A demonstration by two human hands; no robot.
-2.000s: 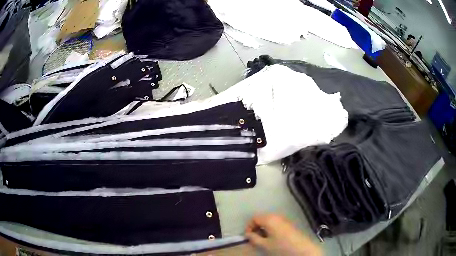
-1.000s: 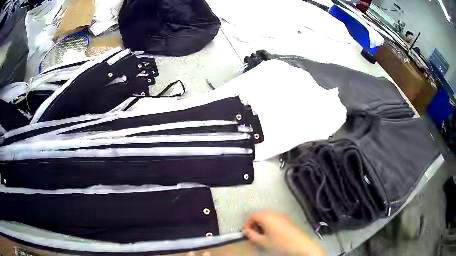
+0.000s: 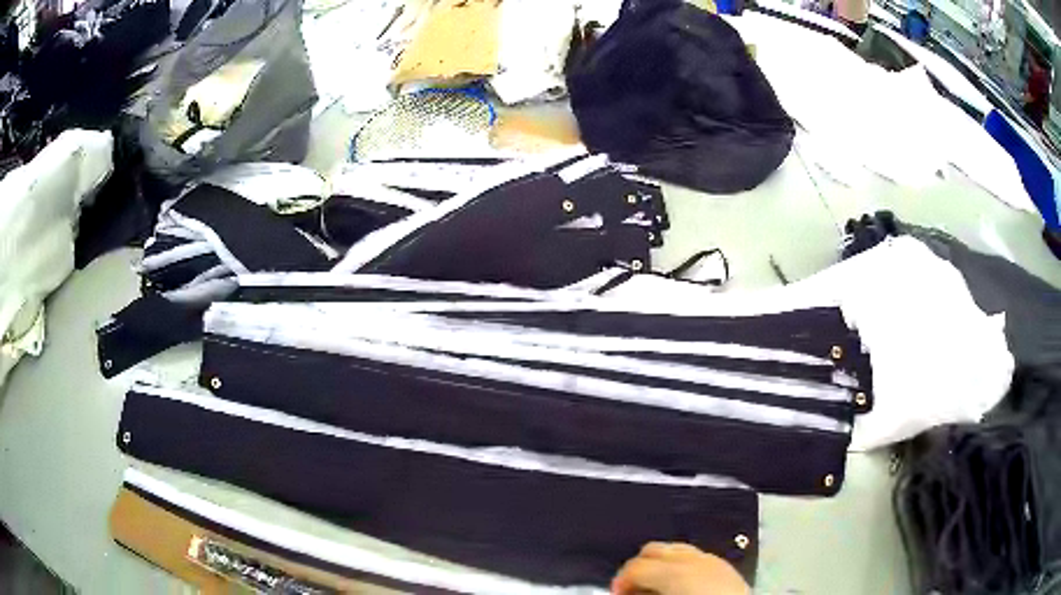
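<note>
A long black strip with a pale border (image 3: 442, 488) lies across the front of the table, with a brass eyelet near each end. Another narrow black strip with a pale edge (image 3: 273, 523) lies along the cardboard template (image 3: 146, 523) at the near edge. My right hand (image 3: 681, 572) is at the bottom edge, cut off, over the lower right part of the front strip. Its fingers are bent and point left; whether they pinch cloth is hidden. My left hand is not in view. A fanned pile of black strips (image 3: 524, 401) lies just behind.
White cloth (image 3: 931, 349) lies under the pile's right ends. Dark grey garments (image 3: 972, 500) are at the right. Crossed strips (image 3: 465, 233), a racket (image 3: 425, 122) and a black cloth bundle (image 3: 681, 99) lie behind. A grey plastic bag (image 3: 273, 99) and white garment (image 3: 47, 221) are at the left.
The view has swung left, showing the strips' left ends and the template. My right hand has moved left from beyond the strip's right end onto it. Fingertips at the bottom edge are gone.
</note>
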